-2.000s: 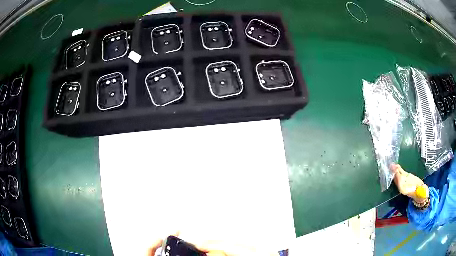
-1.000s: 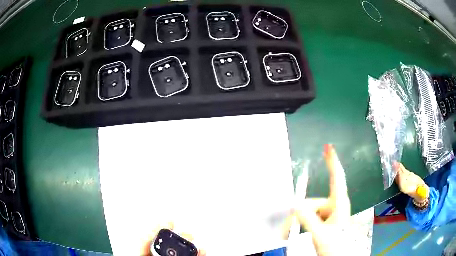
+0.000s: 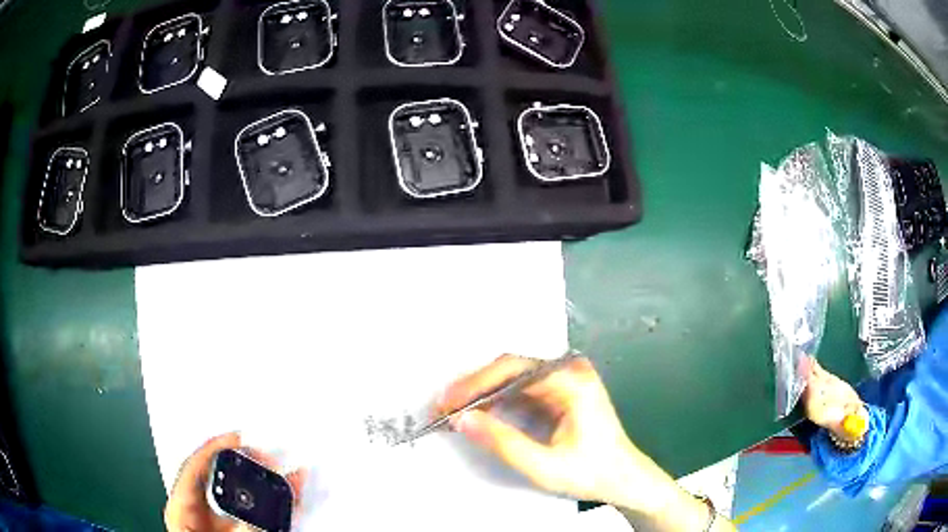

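My left hand (image 3: pixel 189 493) holds a black watch housing (image 3: pixel 249 493) with a bright rim at the lower left, over the white paper sheet (image 3: pixel 270 343). My right hand (image 3: pixel 561 431) holds thin tweezers (image 3: pixel 499 393) like a pen. The tweezer tips point down-left at a scatter of tiny grey parts (image 3: pixel 390 427) on the paper. Whether a part is between the tips is too small to tell.
A black foam tray (image 3: pixel 343 231) with two rows of watch housings stands behind the paper. A small white label (image 3: pixel 212 83) lies on it. Clear plastic bags (image 3: pixel 806 244) lie at right, beside another person's hand (image 3: pixel 832 401) and blue sleeve.
My right hand has come in over the paper from the right, and the tweezers now show clearly at the tiny parts. The view has shifted, and my left hand with the housing now shows further left.
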